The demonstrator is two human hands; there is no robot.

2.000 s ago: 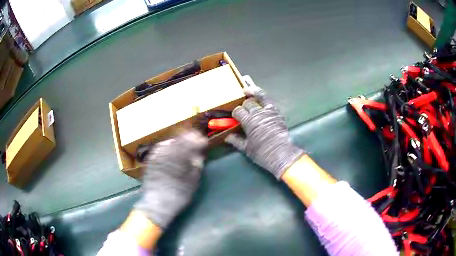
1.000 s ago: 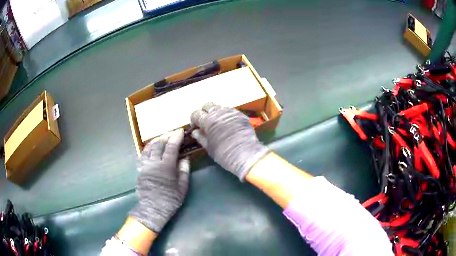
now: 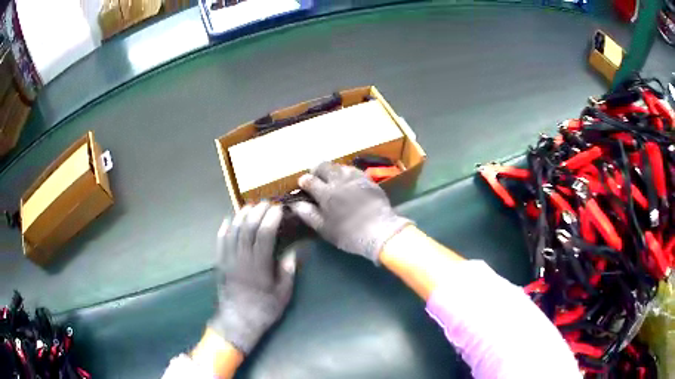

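An open brown cardboard box [image 3: 326, 169] lies on the green belt in front of me. A pale flat insert [image 3: 314, 144] runs along its middle. Black cable [image 3: 300, 116] lies in the far side gap. A red and black clip [image 3: 381, 172] shows in the near gap at the right end. My right gloved hand [image 3: 344, 203] is over the near gap, its fingers curled on dark cable at the near wall. My left gloved hand [image 3: 254, 270] is at the near left corner of the box, fingers on the near edge; its grip is hidden.
A heap of red and black clip leads [image 3: 592, 215] is on the right. A mostly black lead heap [image 3: 33, 344] is at lower left. Packed boxes stand on the belt at left [image 3: 68, 198] and far right [image 3: 607, 55]. A blue-rimmed tray [image 3: 255, 16] is beyond the belt.
The box has shifted right in view. My right hand has moved from the right end to the middle of the near gap. My left hand has moved down to the near edge.
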